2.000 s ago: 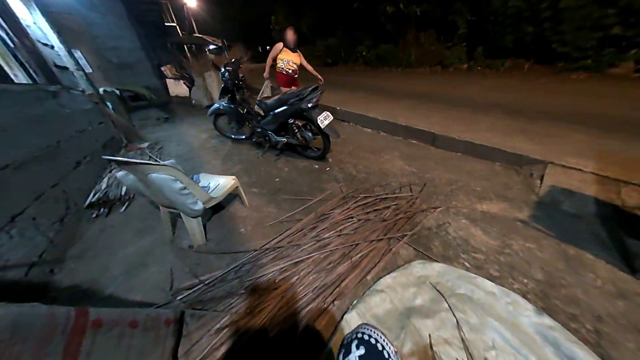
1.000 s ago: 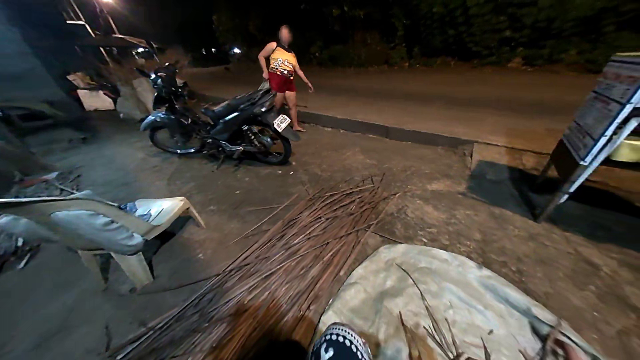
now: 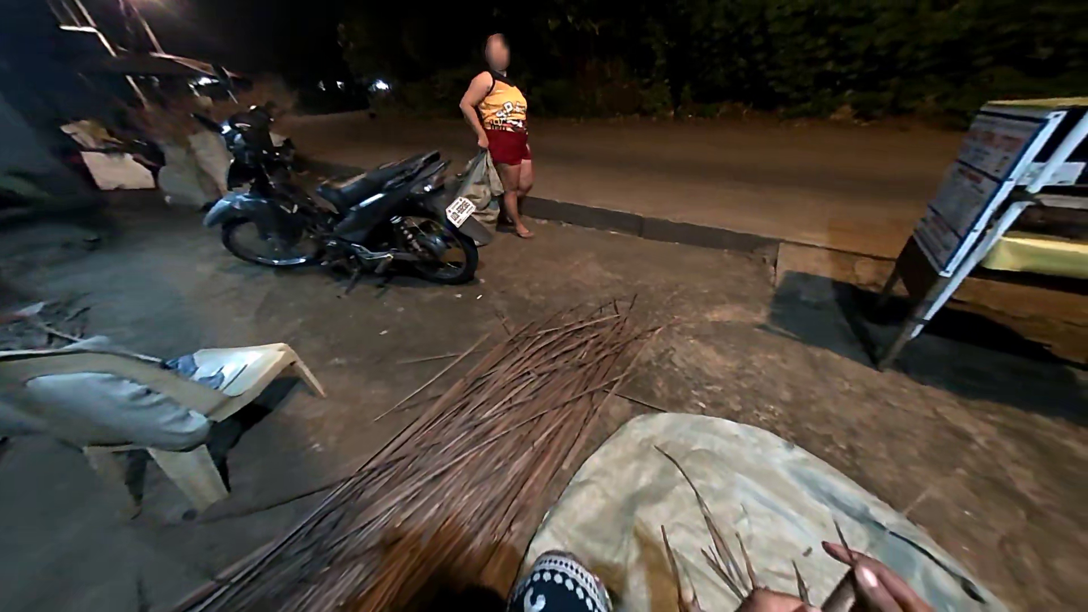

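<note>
A long pile of thin brown dry palm-leaf strips or sticks lies on the ground at the centre. Right of it spreads a pale cloth sheet with a few thin stalks standing up over it. At the bottom right edge my right hand pinches a thin strip between thumb and finger. Just left of it, part of my left hand shows at the frame's lower edge, near the stalks; whether it holds them is hidden. A patterned dark blue and white fabric covers something at bottom centre.
A black motorcycle is parked ahead. Beside it a person stands holding a sack near the curb. A plastic chair with a grey cushion is at left. A table-like stand with a printed board is at right.
The view has turned to the right, bringing the stand into sight. Both hands have come into view at the lower right. The person's arm, held out earlier, is no longer seen outstretched.
</note>
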